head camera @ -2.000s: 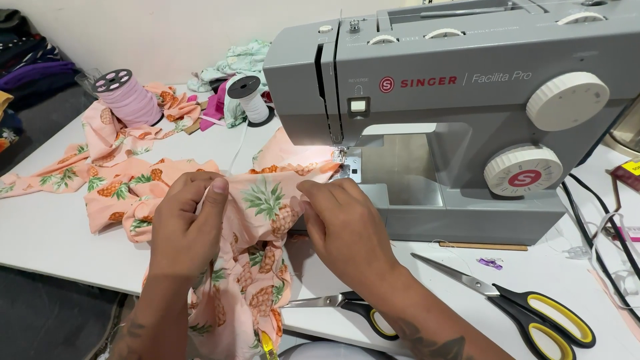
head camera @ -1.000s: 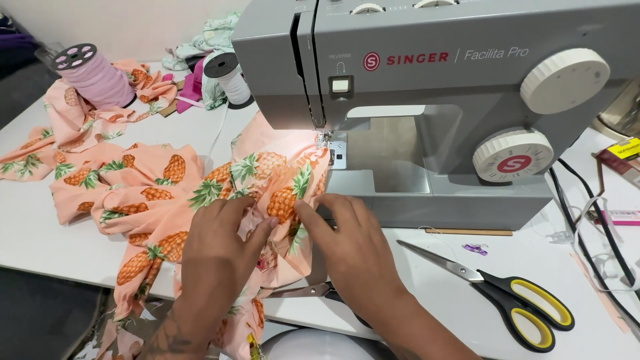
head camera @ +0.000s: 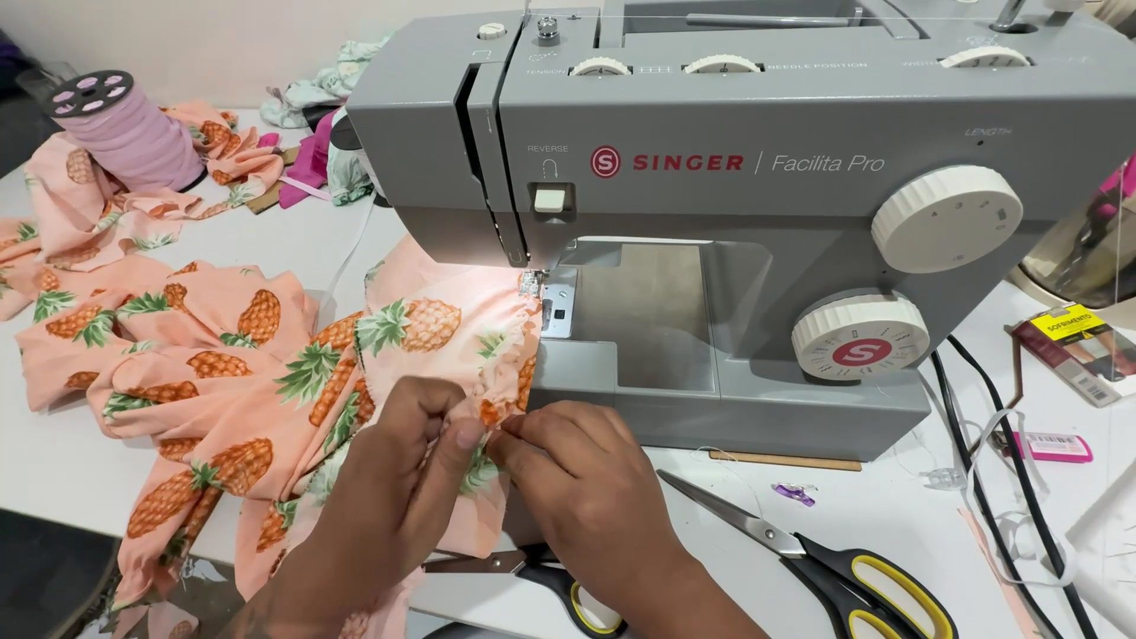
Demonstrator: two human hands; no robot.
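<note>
A grey Singer sewing machine stands on the white table, its lamp lit over the presser foot. Peach fabric with a pineapple print runs from the left of the table up to the foot, its right edge lying at the foot. Just in front of the machine, my left hand pinches a gathered part of this fabric between thumb and fingers. Beside it on the right, my right hand grips the fabric's edge with its fingertips. The two hands nearly touch. Whether the needle is in the cloth cannot be seen.
Black and yellow scissors lie open at the right; a second pair is partly under my right hand. A spool of lilac elastic stands back left. Black cables, a pink-edged item and a purple clip are at the right.
My hands first held the fabric stretched apart, then came close together on it. The fabric beside the machine has been shifted and now lies more gathered. The view has moved closer.
</note>
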